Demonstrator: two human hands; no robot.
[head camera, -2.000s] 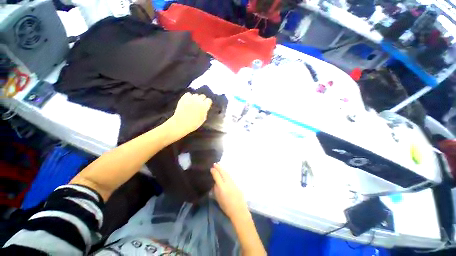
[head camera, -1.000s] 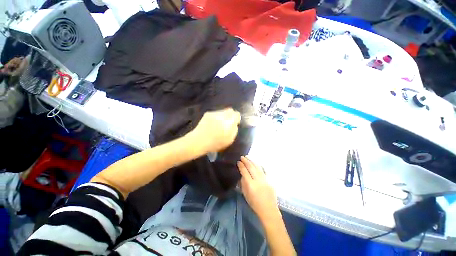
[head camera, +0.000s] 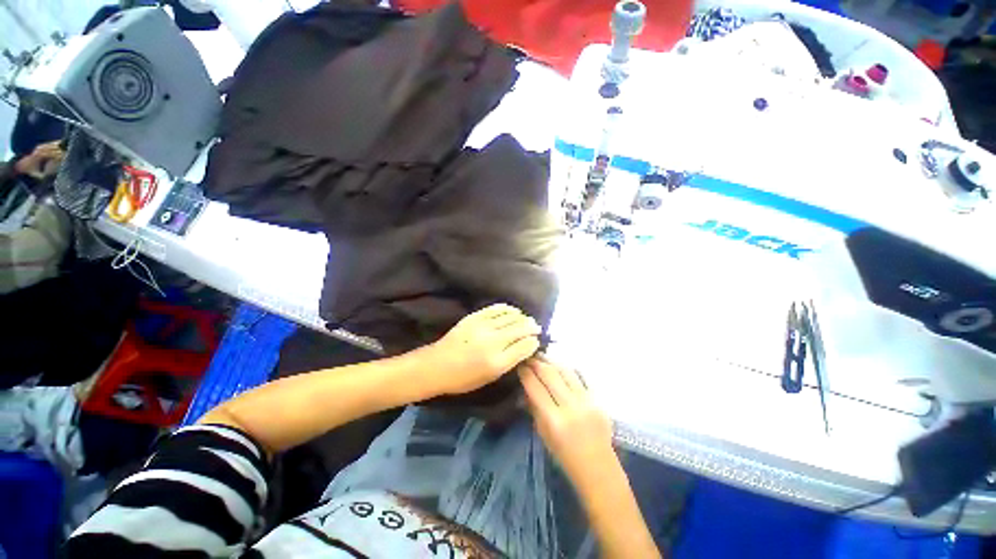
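Note:
A dark brown garment piece lies on the white table left of the needle area of the white sewing machine. My left hand is at the cloth's near right edge, its fingers closed on that edge. My right hand is just beside and below it, fingertips at the same edge. The two hands meet there; the pinched edge is mostly hidden by the fingers. The presser foot area is beyond my hands, next to the lit cloth. A larger brown cloth pile lies farther back.
Thread snips and tweezers lie right of the needle. Red cloth is behind the pile. A grey motor box, orange-red loops and a small control box are at left. A person's hand shows far left.
My left hand has moved from on top of the cloth near the needle down toward me, meeting my right hand at the edge. The view has also shifted.

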